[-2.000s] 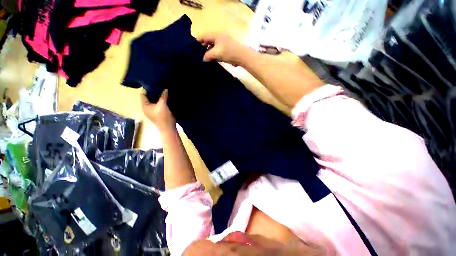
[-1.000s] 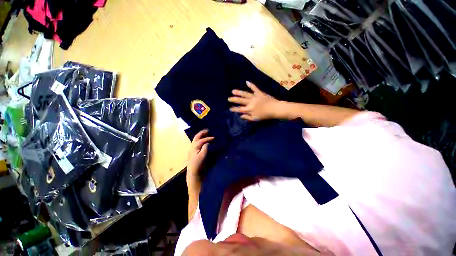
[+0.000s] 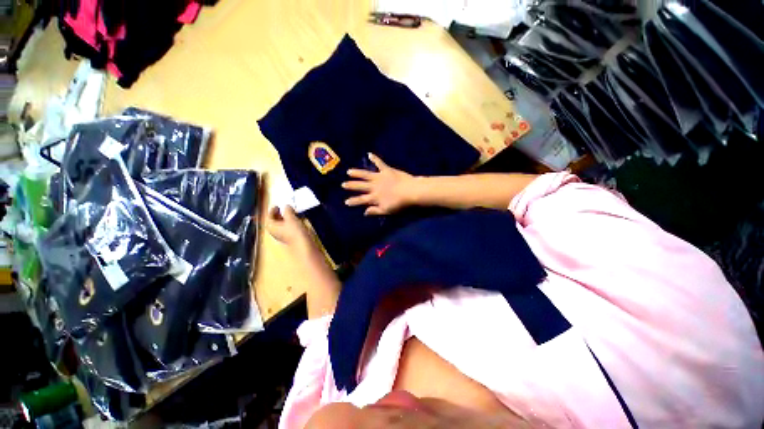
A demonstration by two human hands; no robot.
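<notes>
A navy garment (image 3: 377,109) lies folded flat on the table in front of me, its yellow-edged badge (image 3: 323,157) facing up. A small white label (image 3: 304,199) shows at its left edge. My right hand (image 3: 379,184) lies flat on the garment, right of the badge, fingers spread. My left hand (image 3: 287,224) is at the garment's left edge, just below the label, fingers curled. Whether it pinches the label or cloth edge cannot be told. The garment's near end lies close to the navy collar (image 3: 452,247) on my pink clothing.
Bagged dark garments (image 3: 201,243) are heaped at the left table edge. Black-and-pink pieces (image 3: 109,33) lie at the upper left. Snips (image 3: 395,18) lie at the far edge. Ridged stacks of bagged pieces (image 3: 620,75) and white plastic (image 3: 477,12) are at the upper right.
The garment, held up with both hands at first, now lies flat with its badge up. Since the second frame, my left hand moved left off the cloth and the label came into view.
</notes>
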